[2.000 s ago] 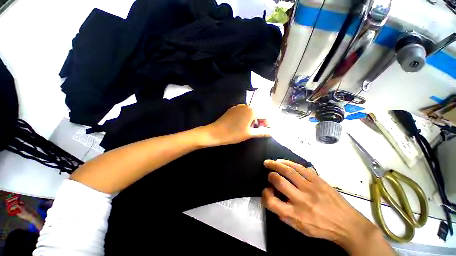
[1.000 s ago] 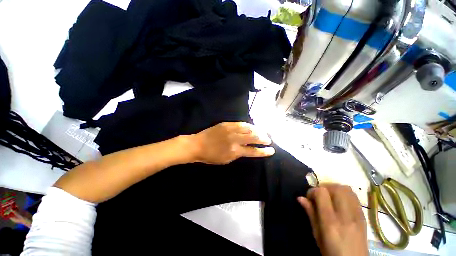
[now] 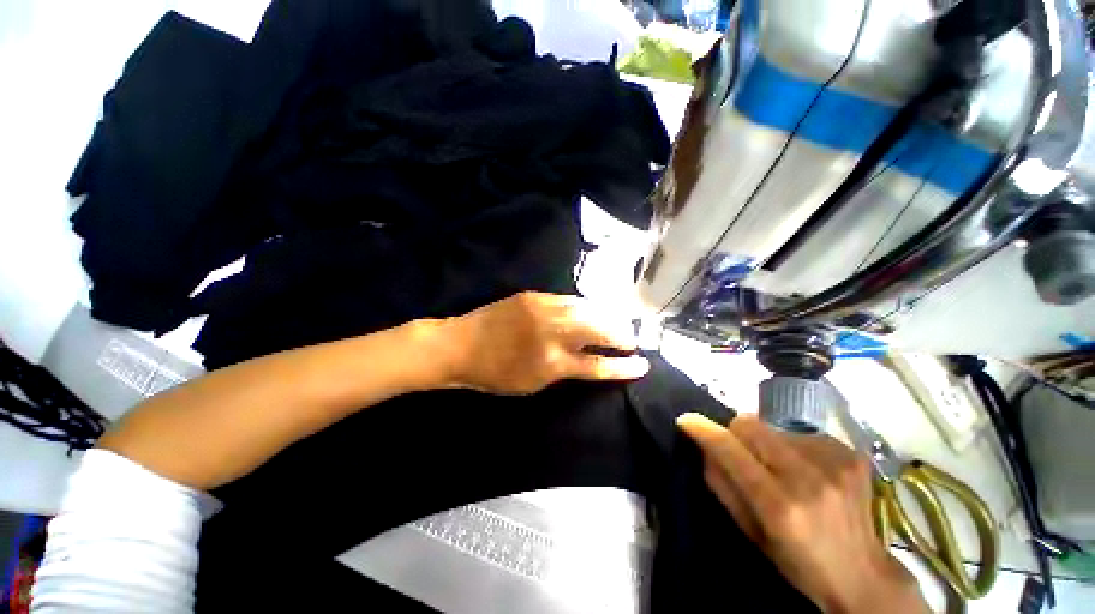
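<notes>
A black garment panel (image 3: 528, 438) lies across the table in front of me. My left hand (image 3: 534, 344) presses on it, fingertips close to the bright needle area of the white sewing machine (image 3: 841, 180); the needle itself is lost in glare. My right hand (image 3: 793, 498) is on the panel's right edge, thumb and fingers pinching the cloth below the ribbed grey knob (image 3: 795, 403). The fingers of my right hand are partly curled.
A crumpled black pile (image 3: 396, 144) lies behind my left hand. Gold-handled scissors (image 3: 949, 528) lie right of my right hand, beside a dark cable (image 3: 1011, 462). Black cords (image 3: 46, 402) hang at far left. A printed ruler scale (image 3: 492, 540) shows in the panel's gap.
The view has shifted, and the machine head looks larger and nearer. My right hand first moved down to the cloth's right edge, then up-left towards my left hand. My left hand has flattened on the cloth.
</notes>
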